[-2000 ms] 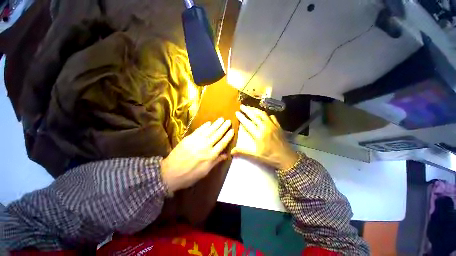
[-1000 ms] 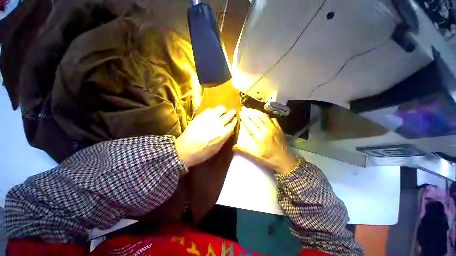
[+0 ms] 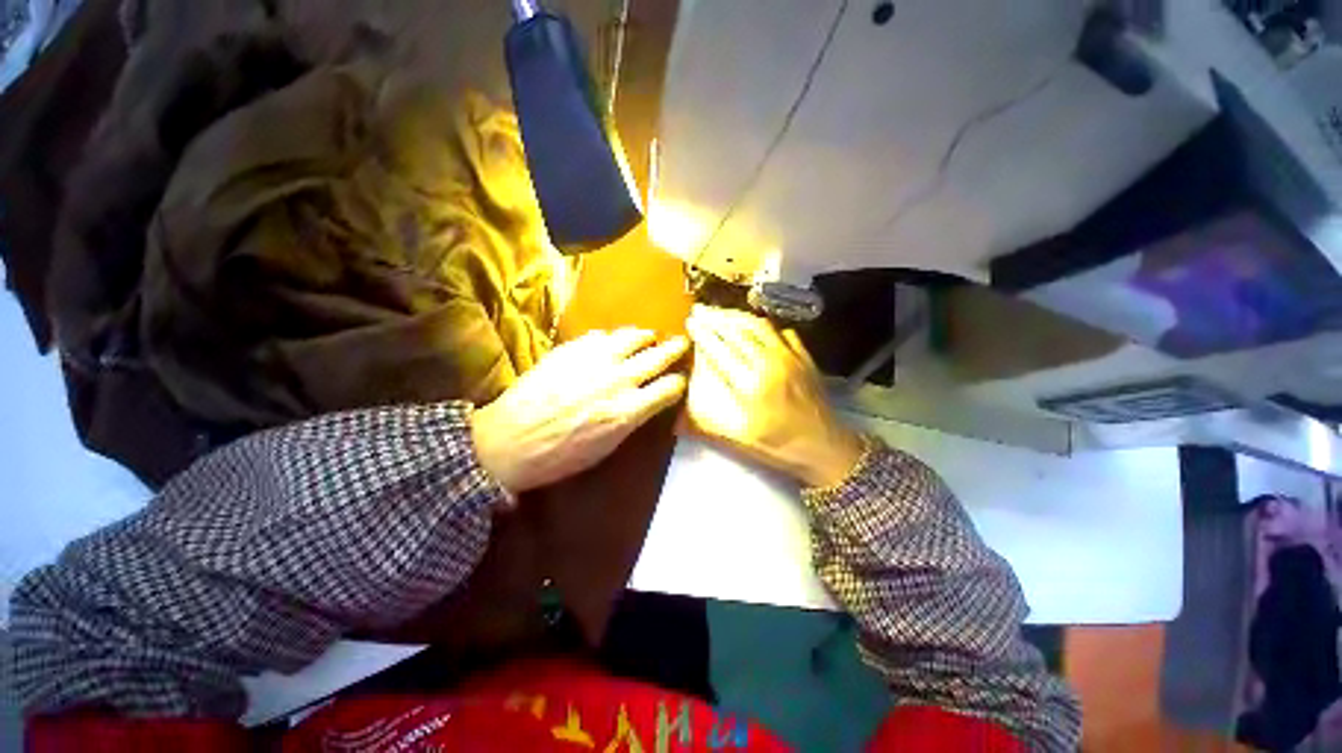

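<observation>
A large brown garment [image 3: 295, 280] is heaped left of the needle and looks golden under the lamp. Its flat edge strip [image 3: 626, 287] runs up to the presser foot area [image 3: 699, 277]. My left hand [image 3: 581, 405] lies flat on the strip, fingers together and pointing at the foot. My right hand [image 3: 765, 394] lies at the strip's right edge, its fingertips just below the foot and hiding part of the edge. The fingertips of both hands almost meet. Whether the fingers pinch the cloth cannot be seen.
The white sewing machine head [image 3: 868, 133] fills the upper right. A black lamp [image 3: 574, 140] hangs just left of the needle. A control panel [image 3: 1222, 294] is at the right. The white table [image 3: 1030, 515] lies below it. An orange thing [image 3: 1114, 684] shows at the lower right.
The garment's lower part has shifted in my lap. My left hand moved up toward the foot, then slightly back down. My right hand stays beside the foot. The whole view has shifted a little.
</observation>
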